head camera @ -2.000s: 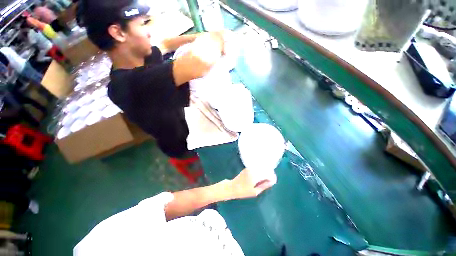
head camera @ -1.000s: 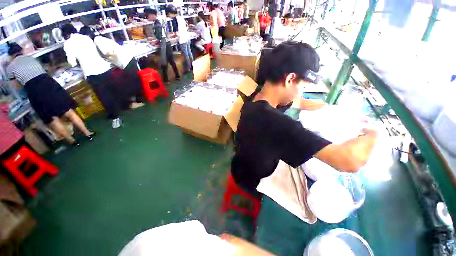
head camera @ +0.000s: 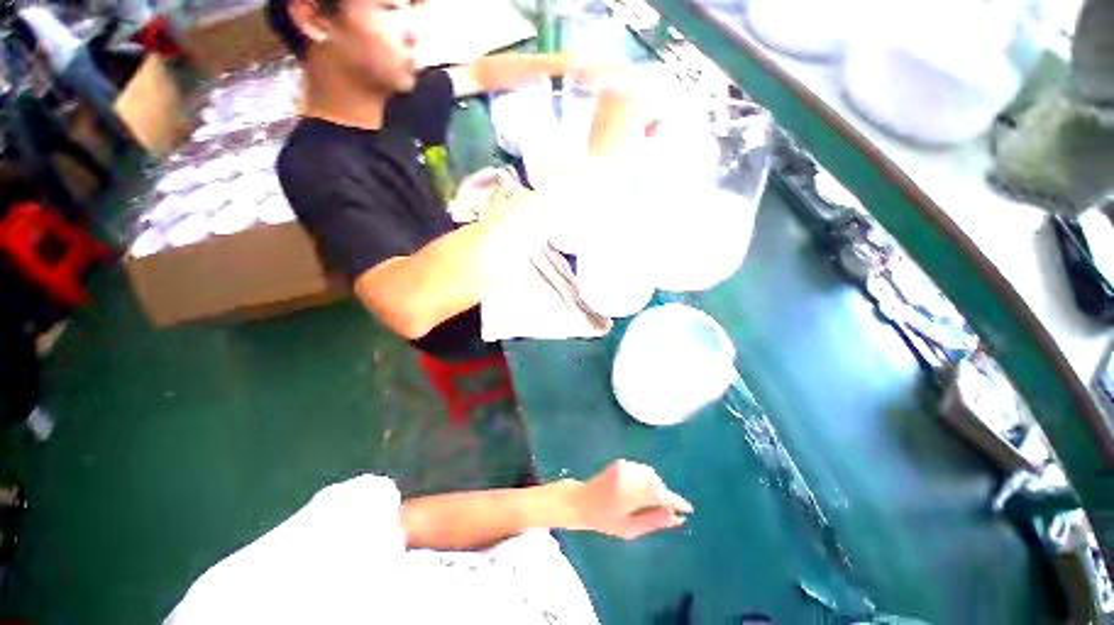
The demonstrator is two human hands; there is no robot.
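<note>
My left hand (head camera: pixel 630 498) is over the green bench, fingers curled together, with nothing visible in it. It is just below a housing with a white round base (head camera: pixel 674 364) and apart from it. That housing lies on the bench (head camera: pixel 648 458) with its white disc showing. More clear and white housings (head camera: pixel 709 208) are bunched beyond it, glaring and blurred. My right hand is not in view. A small dark tip shows at the bottom edge, too cut off to name.
A coworker in black (head camera: pixel 367 195) reaches over the far housings, beside a beige cloth (head camera: pixel 538 299). A carton (head camera: pixel 232 275) of housings stands on the floor at left. A green-edged shelf (head camera: pixel 904 232) runs along the right, with small clutter below it. A red stool (head camera: pixel 464 381) is under the coworker.
Two seconds ago my left hand touched the near housing; now it is off it and lower. The view swung toward the hall and back. The coworker's arms and the far housings have shifted.
</note>
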